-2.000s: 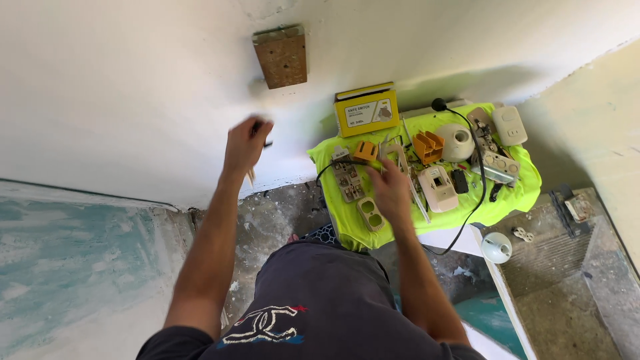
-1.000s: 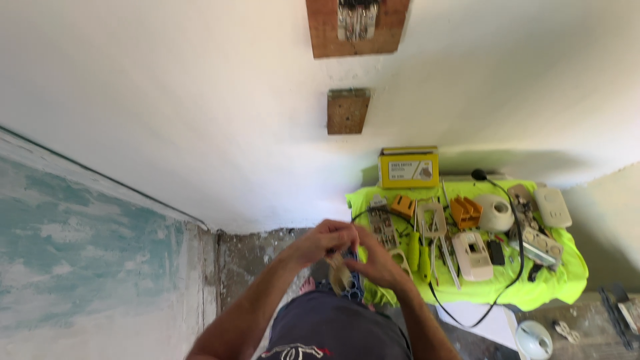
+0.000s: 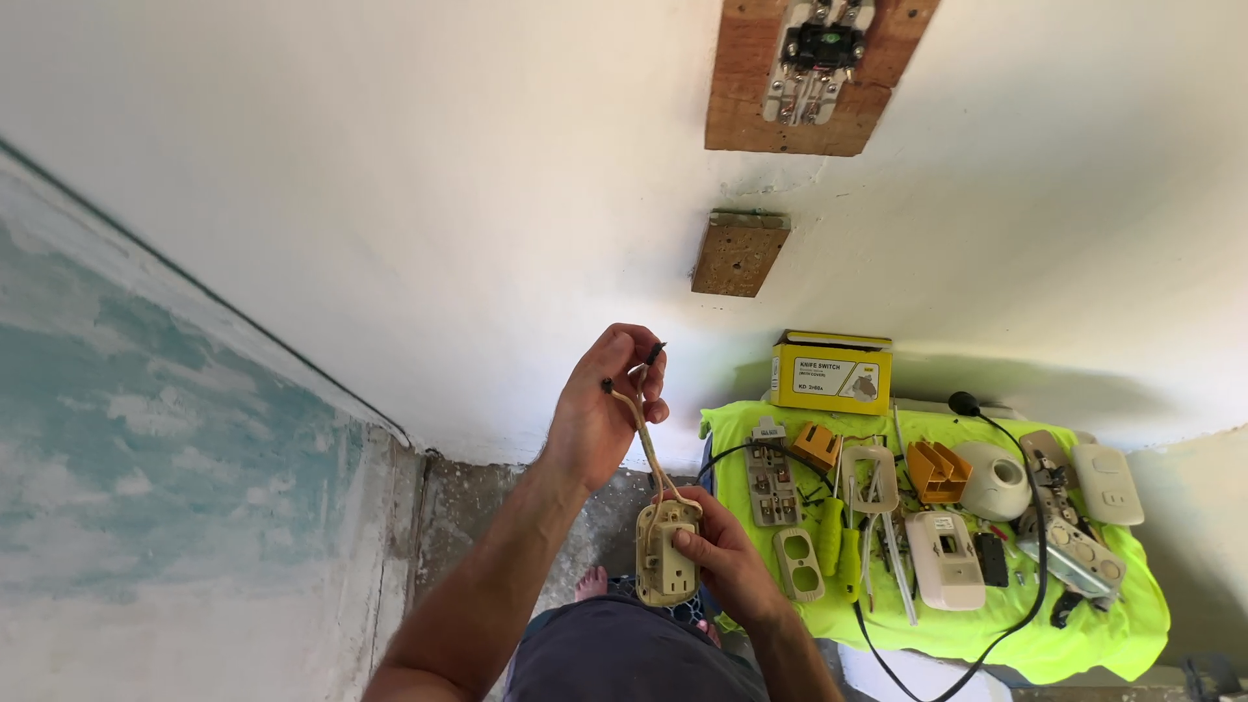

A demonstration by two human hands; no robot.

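Note:
A beige electrical outlet (image 3: pixel 667 561) with a pair of old wires (image 3: pixel 645 444) is held in front of my torso. My right hand (image 3: pixel 726 551) grips the outlet's right side, thumb on its face. Near the upper ends of the wires, which have dark tips, is my left hand (image 3: pixel 614 405), palm turned up and fingers curled around one wire. The wires run from the outlet's top up to that hand. On the wall above are a small wooden block (image 3: pixel 741 253) and a larger wooden board (image 3: pixel 731 78) bearing a knife switch (image 3: pixel 819 63).
At right, a neon yellow cloth (image 3: pixel 1102 639) carries a yellow knife switch box (image 3: pixel 832 375), green-handled screwdrivers (image 3: pixel 830 536), an outlet cover plate (image 3: pixel 799 564), an orange plastic part (image 3: pixel 939 472), a white plastic housing (image 3: pixel 946 561) and a black cable (image 3: pixel 1041 546).
My right hand was over the cloth two seconds ago, then both hands met in front of my torso. Now they are apart, with the outlet and its wires plainly visible. The view has shifted.

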